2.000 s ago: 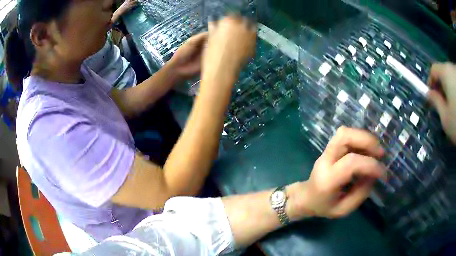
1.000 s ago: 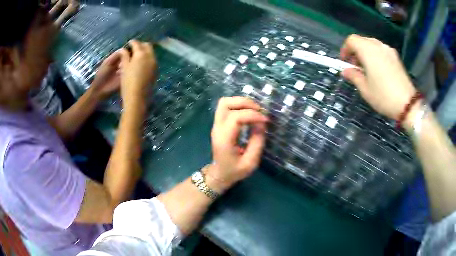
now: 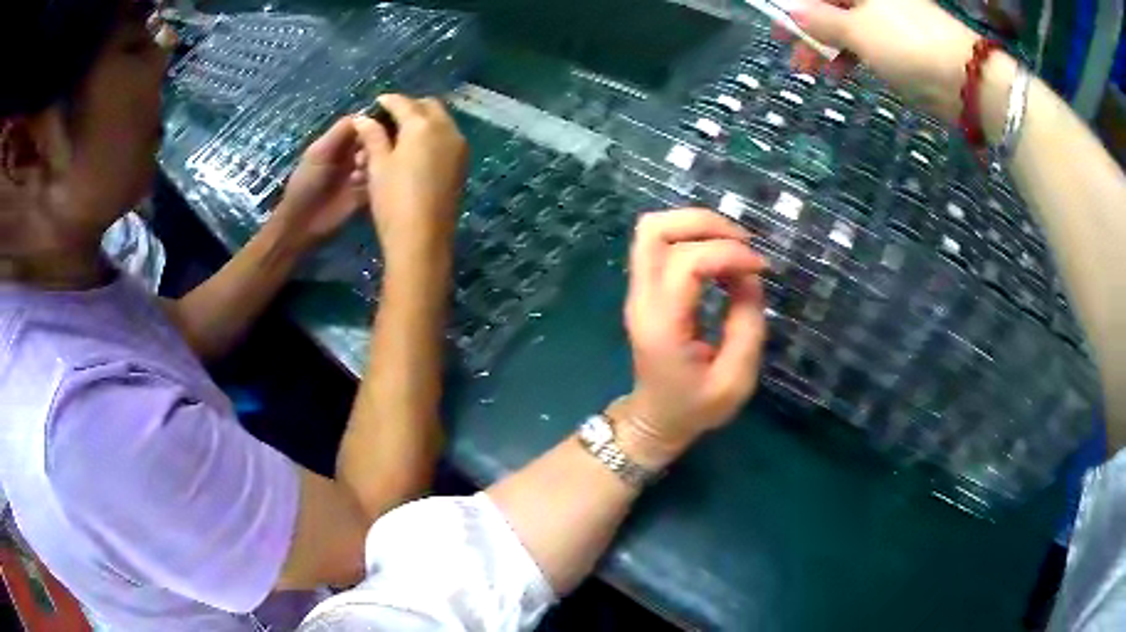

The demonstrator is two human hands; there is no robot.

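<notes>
A wide stack of clear blister trays (image 3: 914, 309) lies in front of me, its pockets holding dark parts, several with bright white blocks. My left hand (image 3: 698, 321) is over the stack's near left edge, fingers curled toward the thumb. Whether something small is between those fingers cannot be told. My right hand (image 3: 864, 37) is at the top edge of the picture, above the far side of the stack, partly cut off. Its fingers pinch a white strip (image 3: 790, 17), which also runs out of the picture.
A co-worker in lilac (image 3: 161, 432) sits at the left, both hands holding a small dark part. A lower tray (image 3: 531, 235) lies beside them, with a long pale strip (image 3: 531, 121) at its far edge. More clear trays (image 3: 296, 62) lie at the upper left of the green bench.
The view has swung. My right hand has lifted the white strip off the tray stack and moved it to the far side. My left hand stays curled near the stack's near left edge.
</notes>
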